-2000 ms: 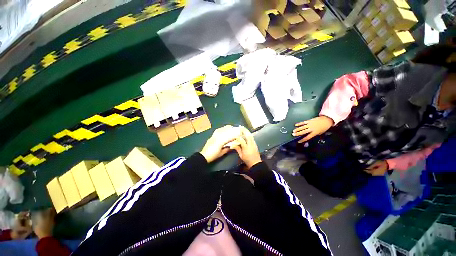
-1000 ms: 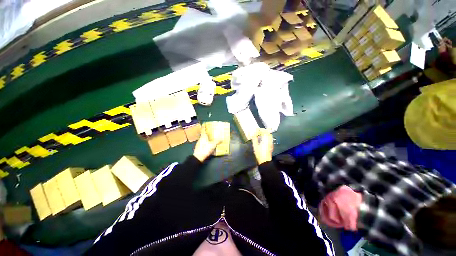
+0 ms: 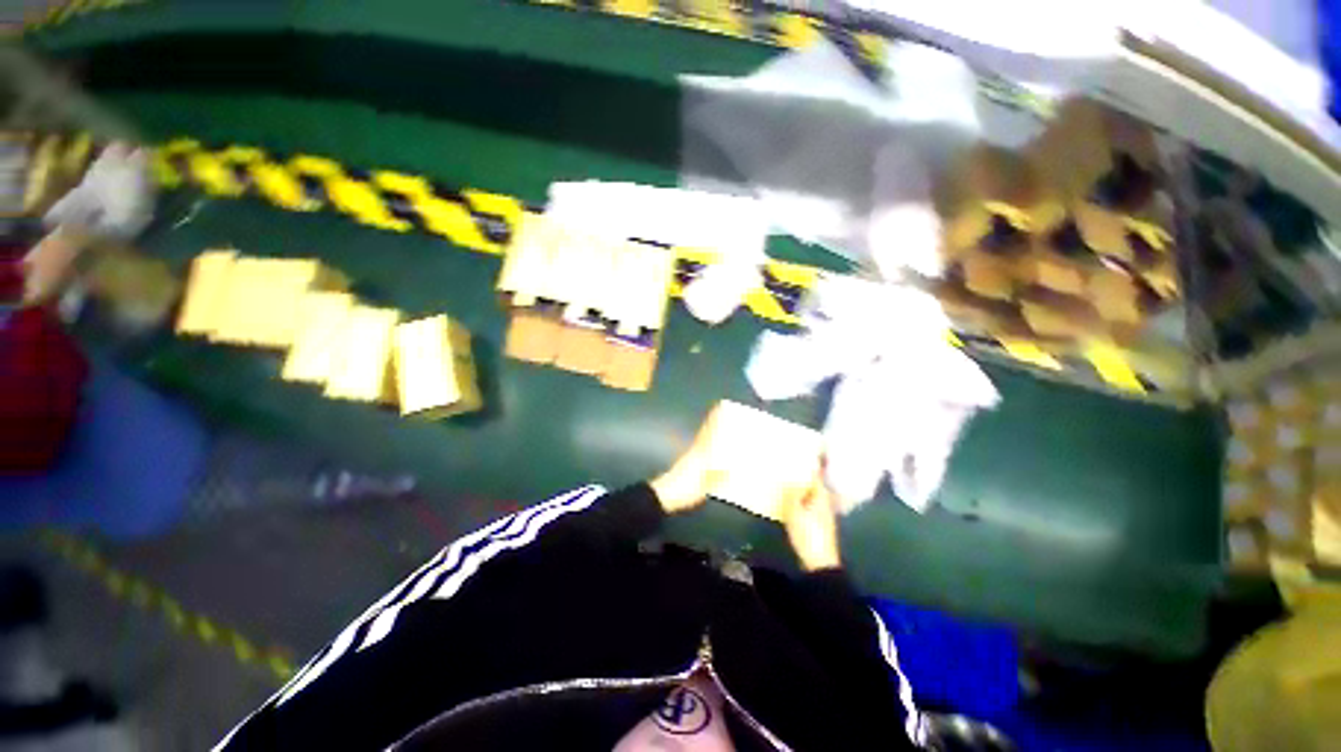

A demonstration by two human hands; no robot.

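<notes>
A pale yellow-white folding carton (image 3: pixel 765 456) is held between my two hands just above the near edge of the green belt. The frame is blurred and its flaps cannot be made out. My left hand (image 3: pixel 687 467) grips its left end. My right hand (image 3: pixel 806 514) is at its right end, fingers on its lower right corner. Three open cartons (image 3: pixel 584 279) lie side by side with brown flaps towards me. White plastic bags (image 3: pixel 897 389) lie crumpled right of my hands. A small white item (image 3: pixel 721 290) lies by the hazard tape.
Closed yellow cartons (image 3: pixel 346 341) stand in a slanted row at left. Brown open cartons (image 3: pixel 1059 250) cluster at the far right, with stacked cartons (image 3: pixel 1279 456) beyond the belt end. A person's red sleeve (image 3: pixel 41 367) is at far left. A blue crate (image 3: pixel 941 654) is below right.
The view has swung, so the belt scene sits further right. My right hand has moved from beside the white bags onto the carton, which both hands now hold. The neighbour at right is mostly out of view.
</notes>
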